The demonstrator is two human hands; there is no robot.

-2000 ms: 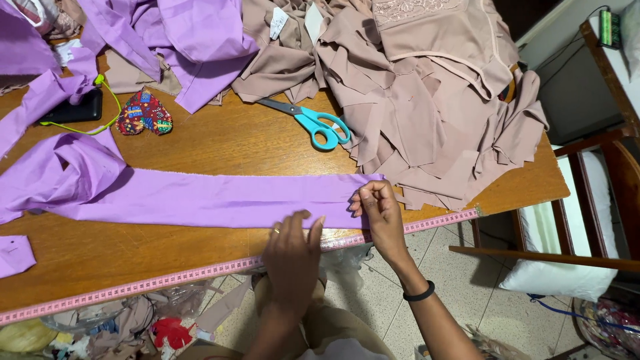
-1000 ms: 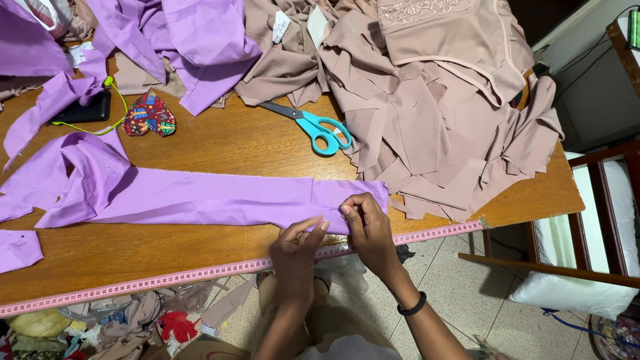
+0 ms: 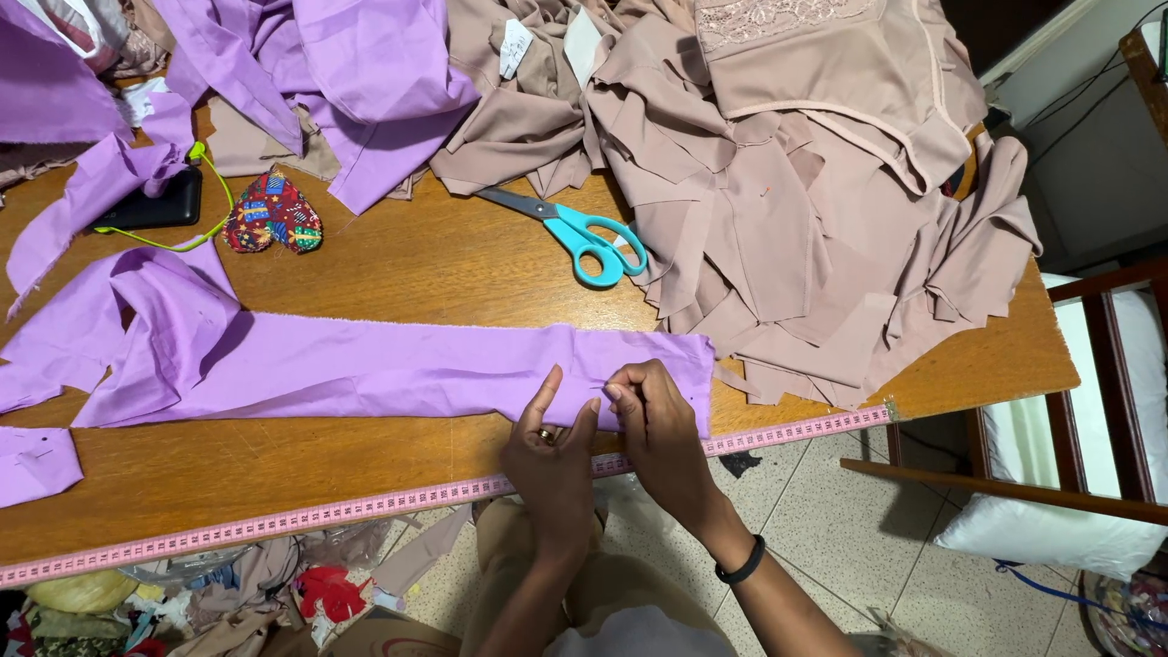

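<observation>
A long strip of purple fabric (image 3: 411,370) lies on the wooden table, its lower edge folded up near the right end. Over that fold my right hand (image 3: 652,411) pinches a thin straight pin (image 3: 598,387) between thumb and forefinger. Close at its left, my left hand (image 3: 552,447) has thumb and forefinger spread on the fabric, with nothing seen held. A pin head (image 3: 691,398) shows near the strip's right end. A pink measuring tape (image 3: 365,507) runs along the table's front edge, beneath both hands.
Teal-handled scissors (image 3: 584,239) lie beyond the strip. A patterned heart-shaped piece (image 3: 274,214) and a black phone-like device (image 3: 155,203) are at left. Beige fabric (image 3: 776,228) is heaped at right, more purple fabric (image 3: 374,64) at the back. A wooden chair (image 3: 1100,392) stands right of the table.
My left hand has moved right along the strip, nearer to my right hand. The fabric's lower edge is now folded under my hands, and a pin is visible in my right fingers.
</observation>
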